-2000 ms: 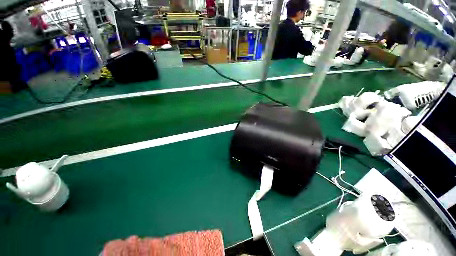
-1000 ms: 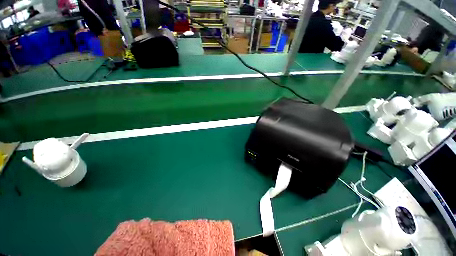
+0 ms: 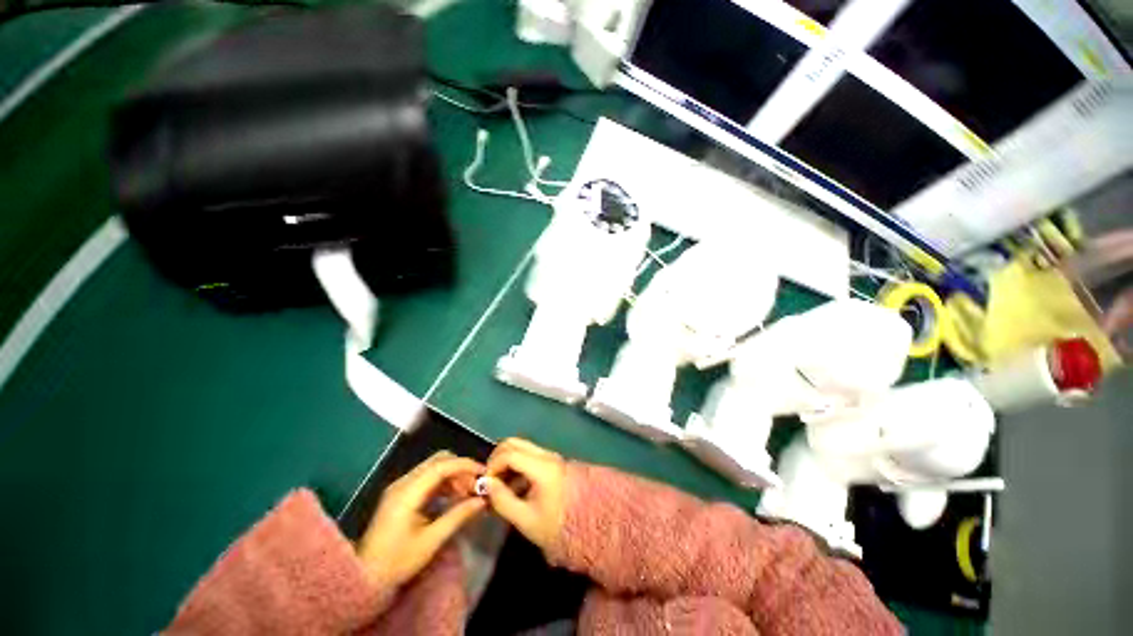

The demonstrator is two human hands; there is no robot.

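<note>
My left hand [image 3: 420, 516] and my right hand [image 3: 528, 487] meet at the bench's front edge, fingertips together. Between them is a tiny white piece [image 3: 483, 486], perhaps a label; its detail is too small to tell. Several white security cameras [image 3: 584, 267] stand in a row to the right of my hands, the nearest-left one with a dark dotted lens ring. The black label printer [image 3: 280, 162] is at the upper left, blurred. A white label strip [image 3: 383, 391] curls from it down to the bench edge near my hands.
The monitor [image 3: 795, 99] fills the upper right, with a white keyboard [image 3: 677, 186] below it. A yellow tape roll [image 3: 913, 318], a red-capped white bottle [image 3: 1037, 375] and a yellow bag [image 3: 1044, 311] are at the right. A black mouse pad [image 3: 907, 578] lies lower right. Thin white cables lie behind the cameras.
The view has swung right and down. Both hands have come into view, fingertips together at the tiny white piece. The lone camera on the left has left the view.
</note>
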